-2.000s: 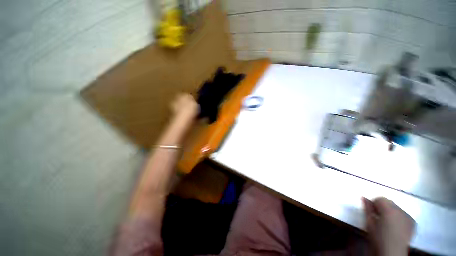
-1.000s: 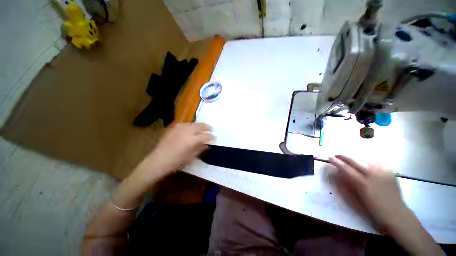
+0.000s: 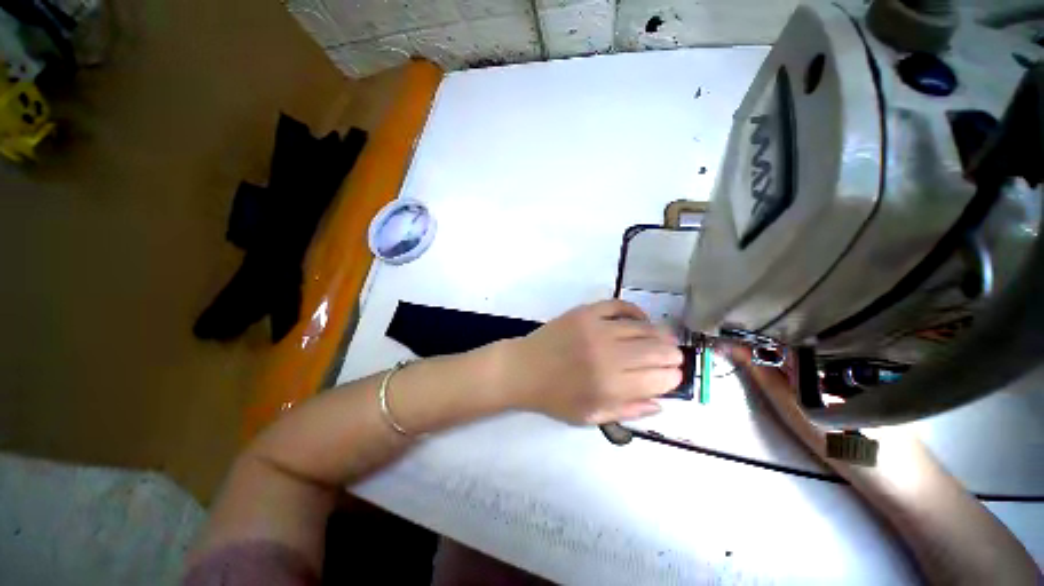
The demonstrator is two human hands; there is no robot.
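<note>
A narrow black strip (image 3: 458,329) lies flat on the white table, running from the left to the needle area. My left hand (image 3: 601,364) lies over its right part, fingers bent, pressing on it just left of the presser foot. A short end of the strip shows past my fingertips. My right hand (image 3: 761,372) is behind and under the sewing machine head (image 3: 801,172), its fingertips near the needle; most of it is hidden, so its hold cannot be told. The needle itself is hidden.
A bundle of black cut strips (image 3: 281,229) lies on the brown cardboard (image 3: 115,263) at the left. A white ring (image 3: 402,231) lies flat near the orange-taped edge (image 3: 343,263). A yellow fitting (image 3: 23,119) is at the upper left. A ribbed brassy knob (image 3: 852,448) hangs under the head.
The strip has moved right, to the needle area. My left hand has moved right along it, and my right hand has gone in beneath the machine head. The view is closer to the machine.
</note>
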